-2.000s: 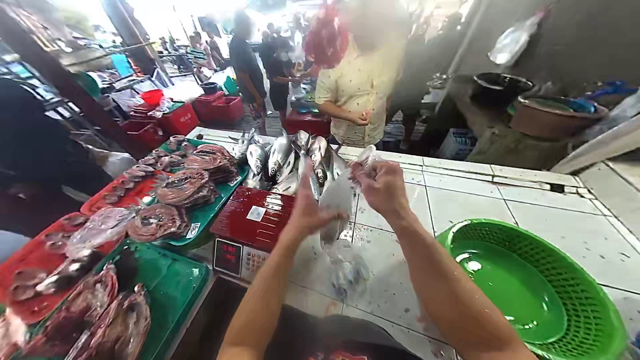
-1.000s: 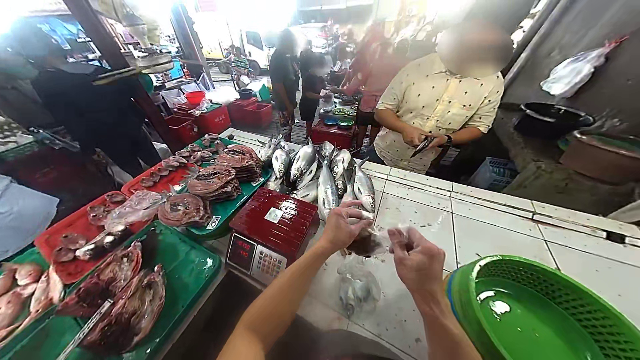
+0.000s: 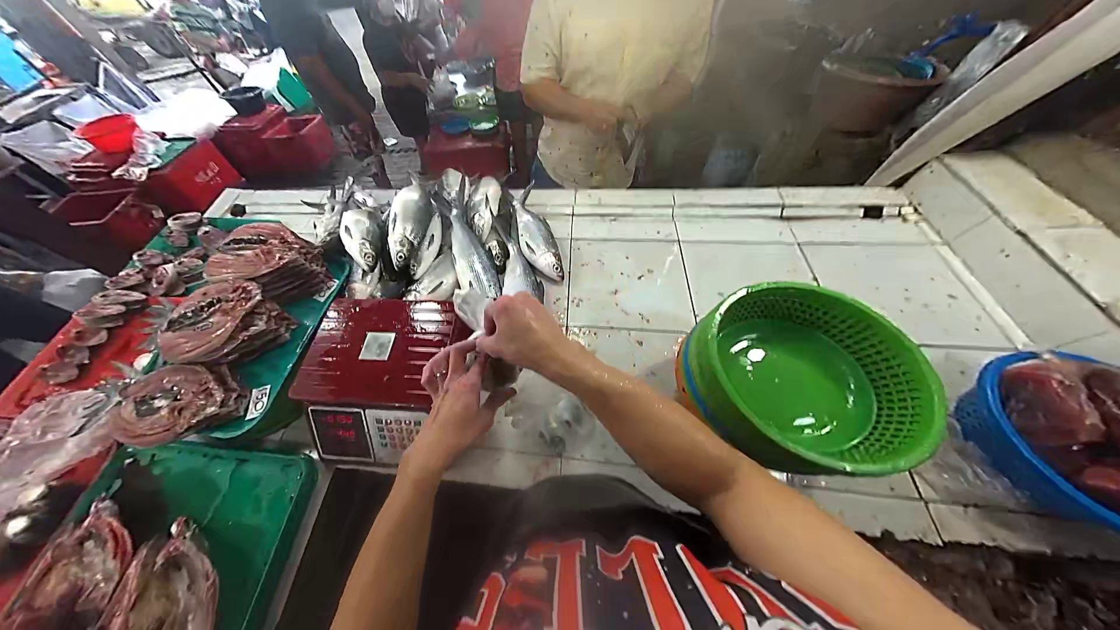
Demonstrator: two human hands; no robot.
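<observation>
My left hand (image 3: 459, 398) and my right hand (image 3: 528, 334) meet over the tiled counter, just right of the red-topped digital scale (image 3: 381, 350). Between them is a clear plastic bag (image 3: 503, 372) whose contents are mostly hidden by my fingers; the fingers of both hands pinch its upper part. Right behind my hands lies a pile of whole silver fish (image 3: 409, 223), one reaching close to my knuckles. Another crumpled clear bag (image 3: 560, 424) rests on the tiles below my right wrist.
Green plastic basket (image 3: 814, 385) stands on the tiles at right, beside a blue basket (image 3: 1032, 437) of red meat. Green trays (image 3: 289, 490) and a red tray of cut fish fill the left. A person in a light shirt (image 3: 612, 79) stands across the counter, others behind.
My hands, apart one second ago, have come together at the bag. The person across the counter stood with both hands on a dark object then. The view has shifted to the right.
</observation>
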